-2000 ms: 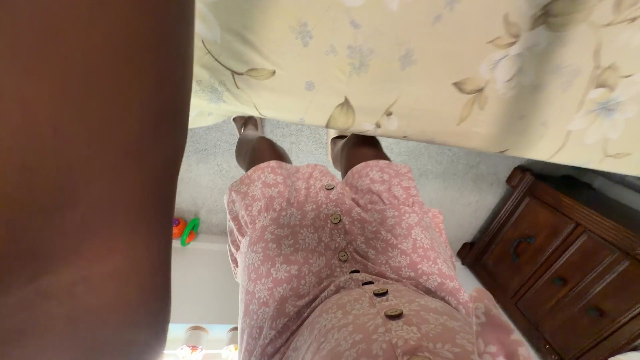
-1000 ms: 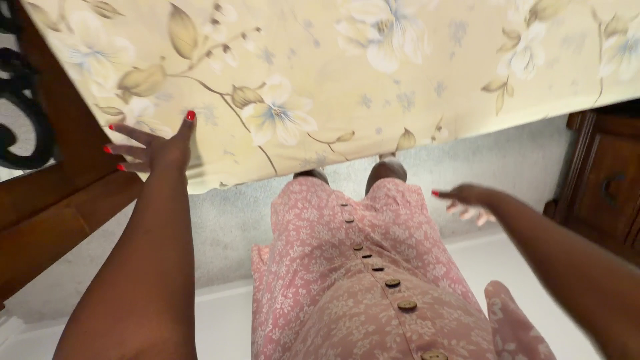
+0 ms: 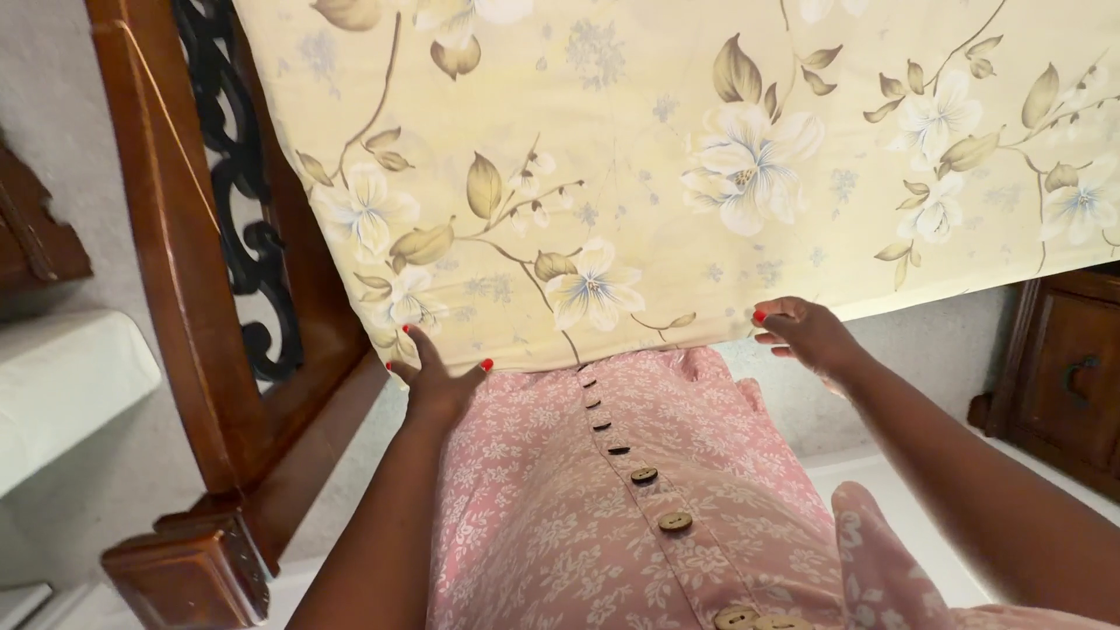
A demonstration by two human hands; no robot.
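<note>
A pale yellow floral bed sheet point(image 3: 647, 201) spreads over the bed, its near edge running just above my pink patterned dress point(image 3: 612, 455). At the sheet's lower left corner, by the bed frame, my left hand point(image 3: 435, 376) rests with thumb and fingers spread against the edge. My right hand point(image 3: 805, 337) is at the near edge farther right, fingers bent and thumb touching or very near the cloth; whether it pinches the fabric is not clear.
On the left stands a wooden bed frame part point(image 3: 175, 262) with black scrollwork point(image 3: 254, 254) and a square post point(image 3: 188, 569). A white padded item point(image 3: 70, 385) lies beyond it. A dark wooden cabinet point(image 3: 1067, 376) stands at the right.
The view has shifted left towards the bed frame. My left hand has moved from on top of the sheet to its corner edge. My right hand, away from the sheet before, is now at its edge.
</note>
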